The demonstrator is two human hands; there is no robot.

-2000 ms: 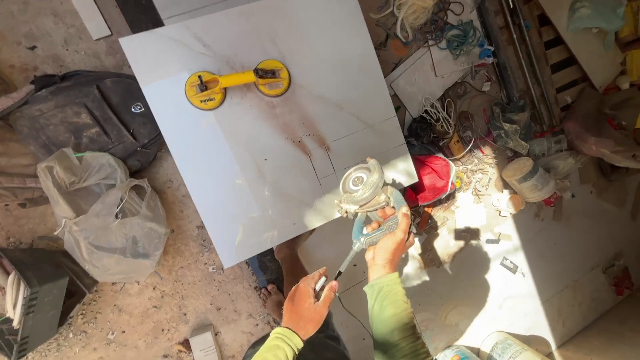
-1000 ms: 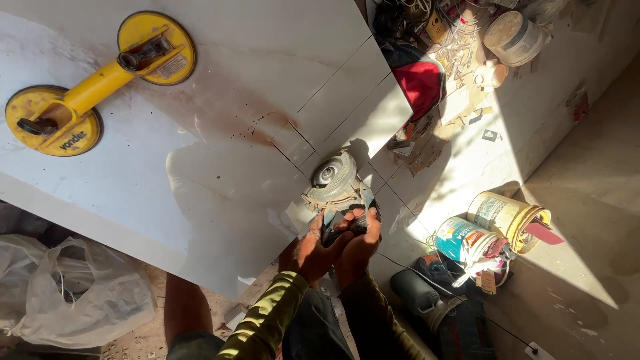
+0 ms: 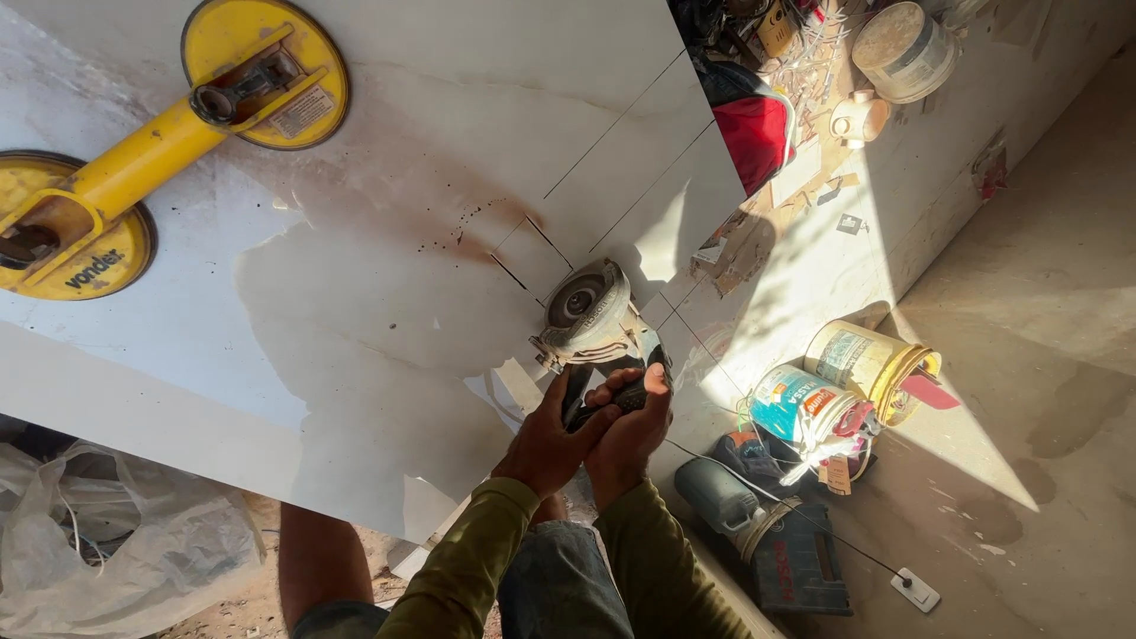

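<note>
Both my hands hold a dusty angle grinder or small circular cutting saw at the near edge of a large pale porcelain tile. My left hand wraps the handle from the left, and my right hand grips its body from the right. The round guard faces up and hides part of the blade. Just beyond the tool, two short dark cuts and several thin marked lines show on the tile, with reddish dust and dark specks around. A yellow double suction cup lifter is on the tile at the upper left.
Right of the tile are a red cloth item, a dusty bucket, a blue-and-white tub, a yellow bucket, a Bosch tool case and a cable running to a socket block. A clear plastic bag lies lower left.
Two seconds ago the tool was raised in my right hand, with my left hand apart near a cord; now both hands hold it at the tile's edge. The view has moved closer.
</note>
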